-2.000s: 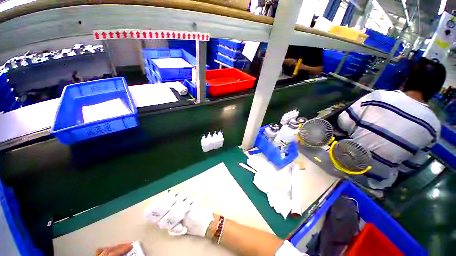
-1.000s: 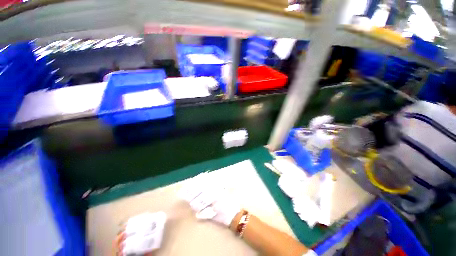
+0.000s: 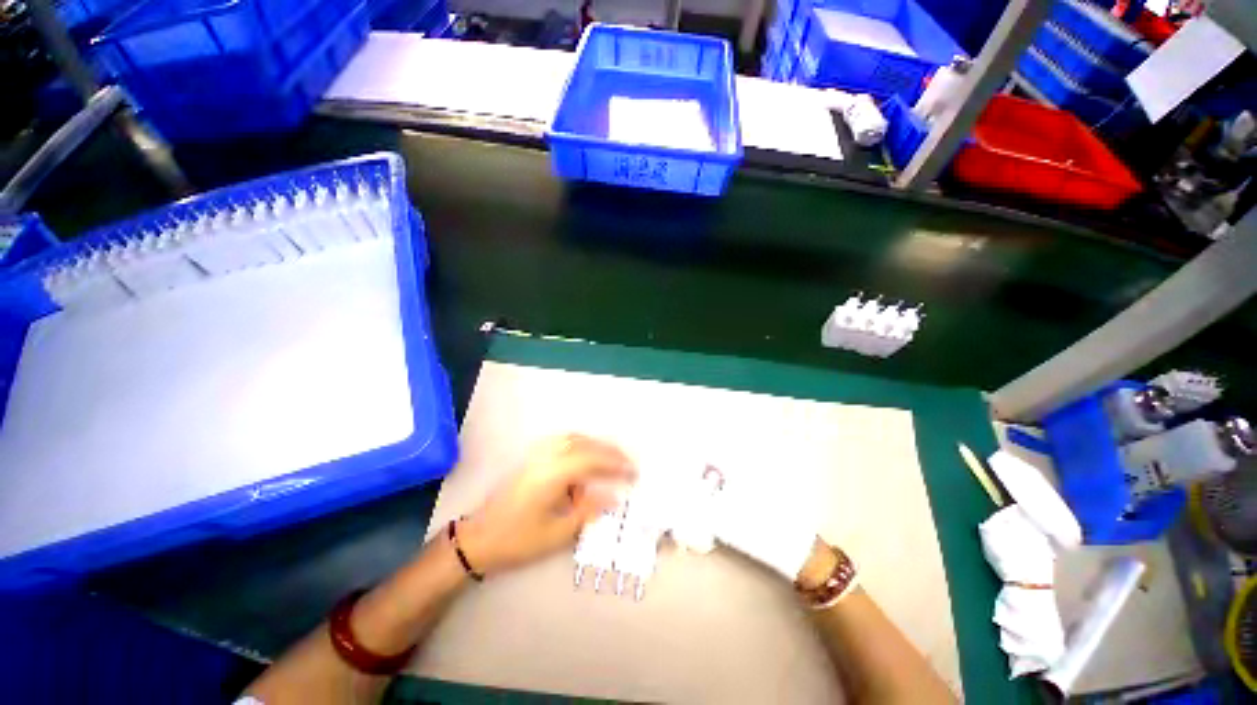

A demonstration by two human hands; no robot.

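Observation:
A group of several white plastic units (image 3: 616, 554) lies side by side on the tan work sheet (image 3: 772, 627), narrow tips towards me. My bare left hand (image 3: 552, 499), slightly blurred, has thumb and fingers closed around the far left end of the group and hides part of it. My right hand (image 3: 738, 526), in a white glove, is against the group's right side; its fingertips are partly washed out. At left, a blue tray (image 3: 430, 413) with a white liner holds a row of upright white units (image 3: 248, 237) along its far edge.
Another group of white units (image 3: 874, 325) stands on the dark green belt (image 3: 620, 262). Across it are a small blue bin (image 3: 648, 168) and a red bin (image 3: 1041, 154). At right are a white cloth (image 3: 1023, 585), a thin stick (image 3: 982, 472), bottles (image 3: 1179, 461) and a slanted post.
The view has swung left, showing the whole tray. My left hand has come in from the lower left to meet my right hand. The units between them now point their tips towards me.

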